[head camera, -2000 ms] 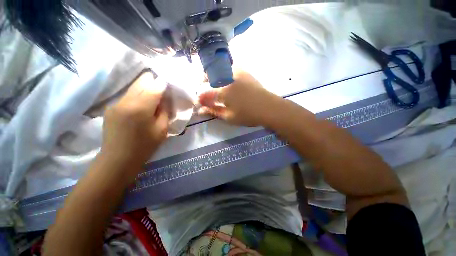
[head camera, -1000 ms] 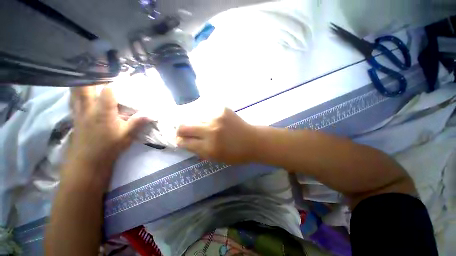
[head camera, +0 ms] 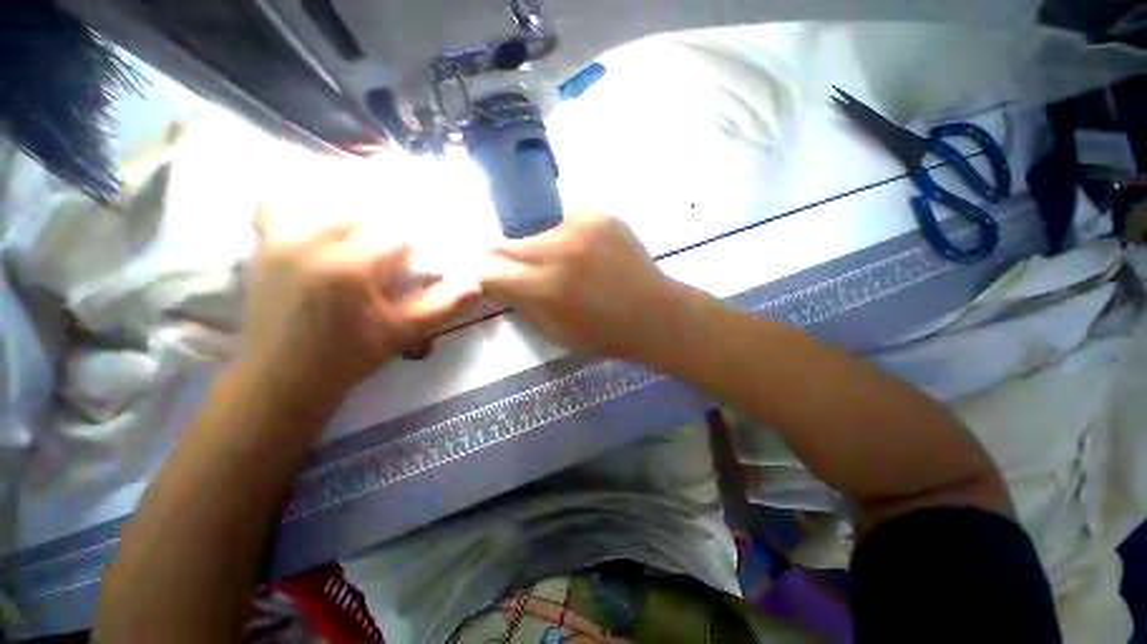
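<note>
The sewing machine head spans the top, its needle area lost in bright glare. A blue cylindrical attachment points down beside it. My left hand lies on the bed left of the attachment, on the white garment piece, which is heaped to the left. My right hand is just below the attachment, fingertips together and close to my left fingers. The cloth between the hands is overexposed; whether either hand grips it is unclear.
Blue-handled scissors lie on the bed at the right. A ruler strip runs along the table's front edge. Loose white cloth is heaped at the right. A red basket is below the table at left, beside cloth on the lap.
Since one second ago, the view has shifted and the machine head sits further right in it. My hands have moved closer together, nearer the blue attachment, and the dark-edged cloth between them is less visible.
</note>
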